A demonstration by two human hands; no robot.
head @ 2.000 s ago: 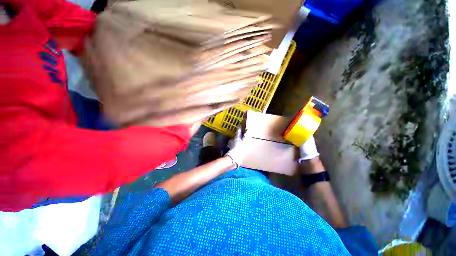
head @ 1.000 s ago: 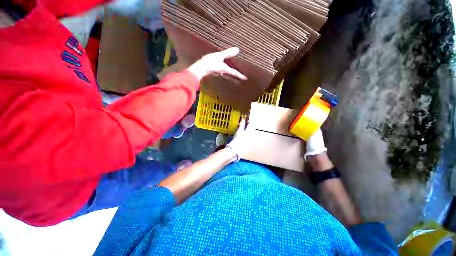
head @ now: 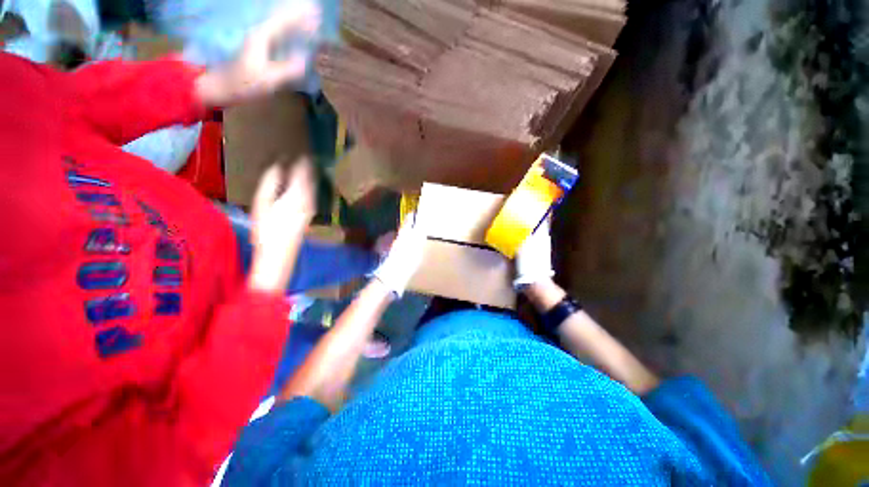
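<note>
A small brown carton [head: 464,270] is in front of my belly, its two top flaps meeting at a dark seam. My left hand [head: 402,257], in a white glove, holds the carton's left side. My right hand [head: 535,255], also gloved, grips the tape gun [head: 530,206] with its thick yellow tape roll, over the carton's right edge. The tape gun hides part of the right hand and of the carton. A fanned stack of flat cartons [head: 476,86] lies just beyond the carton.
A person in a red top [head: 124,285] stands close at the left, both hands raised and blurred. A stained concrete wall [head: 705,219] runs along the right. A small part of the yellow crate [head: 408,205] shows beneath the stack. A brown cardboard panel [head: 265,147] is behind the person's hands.
The other person set the flat carton stack down beyond my carton, then drew their hands away leftward. My hands, the carton and the tape gun appear shifted left in view, still held together.
</note>
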